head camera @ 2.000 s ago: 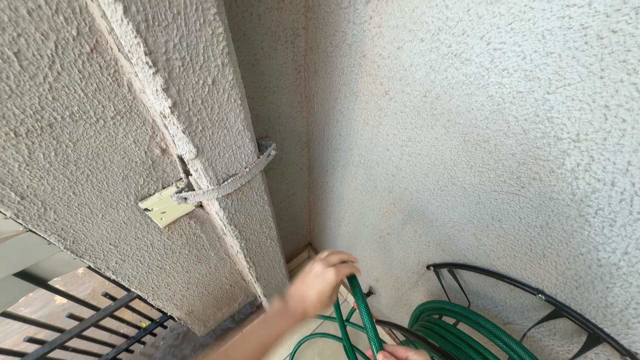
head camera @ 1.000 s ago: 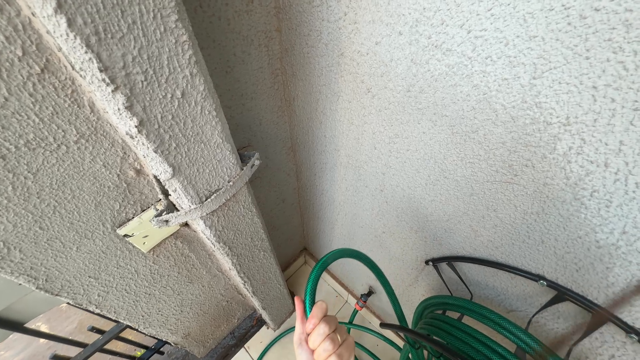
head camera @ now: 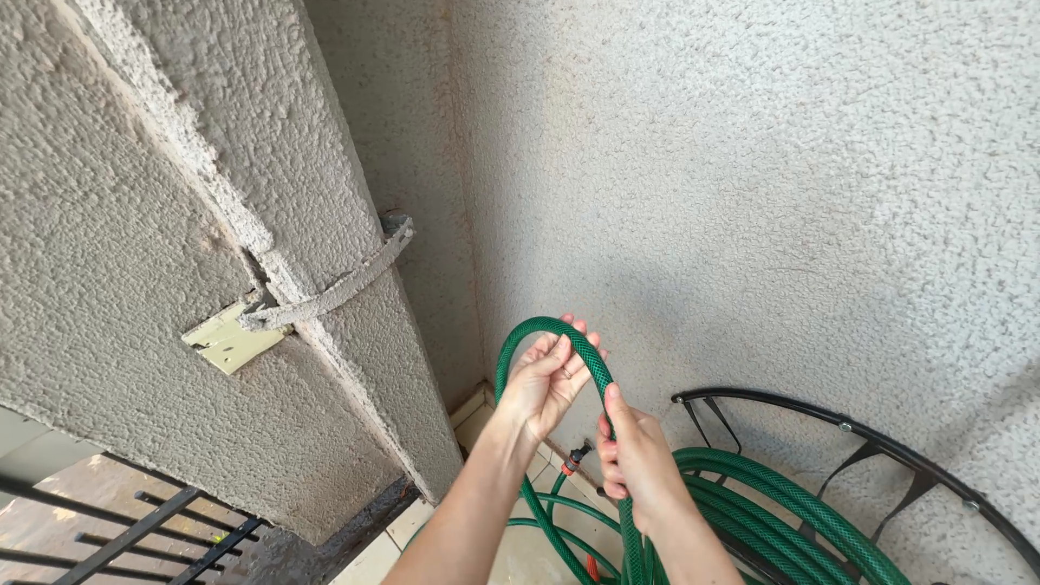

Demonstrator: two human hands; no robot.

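A green braided garden hose (head camera: 601,375) arches up in a loop between both of my hands. My left hand (head camera: 554,375) is under the top of the arch, palm up, with its thumb and fingers around the hose. Lower and to the right, my right hand (head camera: 638,455) grips the same hose, thumb along it. More hose lies in thick coils on a black metal hose reel (head camera: 845,426) at the lower right. Behind my hands, an orange and black hose connector (head camera: 574,460) joins a green hose near the wall's base.
A rough plastered wall (head camera: 715,203) rises behind the reel. At the left stands a textured pillar (head camera: 325,162) with a curved strap (head camera: 341,291) and a pale yellow plate (head camera: 231,337). Black metal bars (head camera: 122,536) are at the lower left. Loose hose loops lie over floor tiles (head camera: 520,544).
The right hand, out of view one second ago, is now on the hose. My left hand has opened from a fist to a looser hold near the top of the arch.
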